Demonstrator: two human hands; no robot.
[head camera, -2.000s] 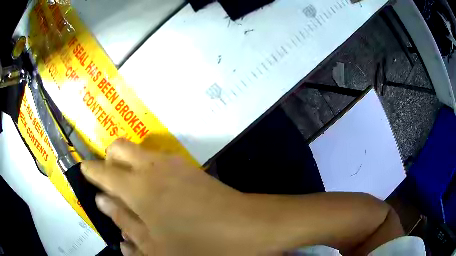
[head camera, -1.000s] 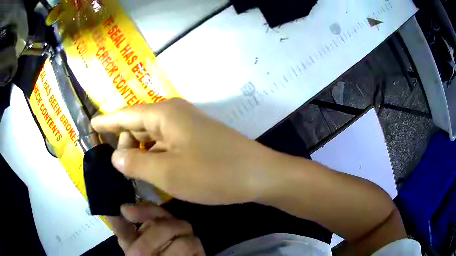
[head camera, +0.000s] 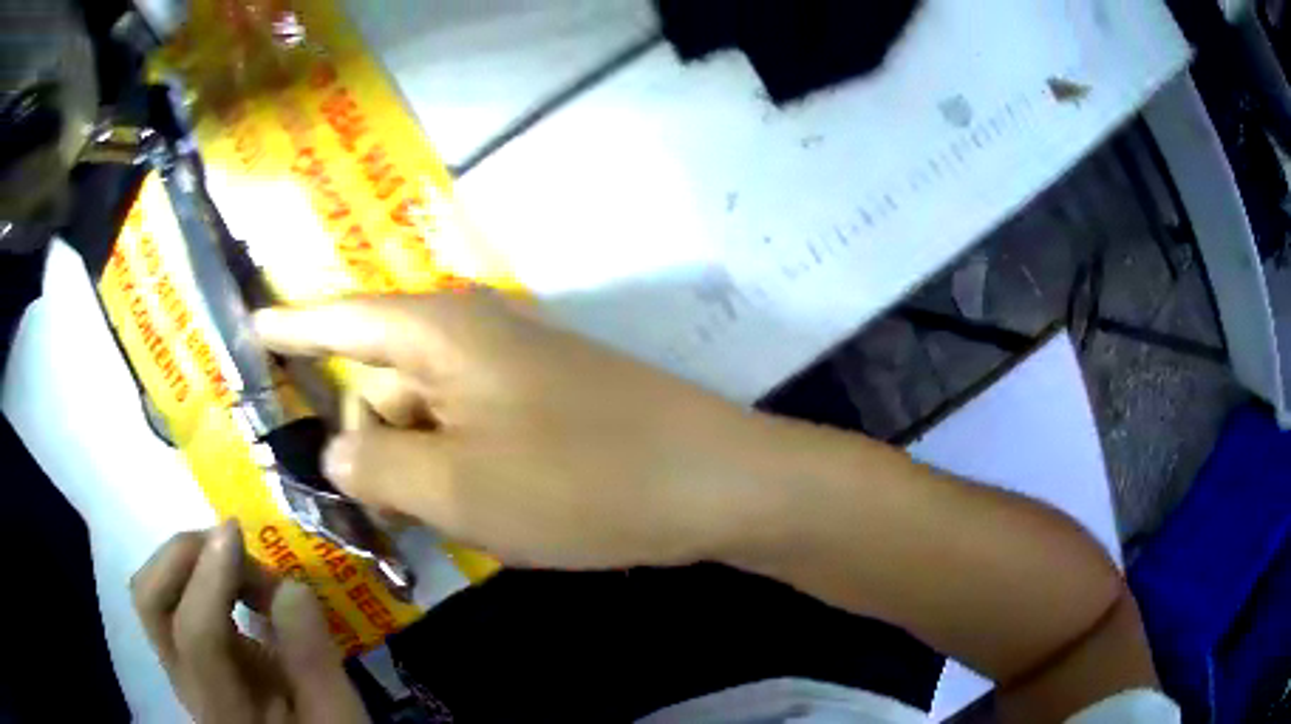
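A black fabric strip lies in the shiny metal guide between bands of yellow tape. My right hand reaches in from the right. Its index finger is extended onto the guide, and its thumb is at the black strip; whether it grips the strip is unclear. My left hand is at the lower left with fingers bent and apart, over the tape's edge, holding nothing visible. Metal machine parts are at the upper end of the guide, partly cut off and blurred.
An angular black piece lies on the white table at the top. A small brown scrap is near the table's right corner. Black cloth is below my right forearm. A white panel, a curved white tray edge and a blue object are at the right.
Over the last second my left hand has moved left and let go of the black strip. Less of the strip shows, and more of the guide is uncovered. My right hand stays at the guide.
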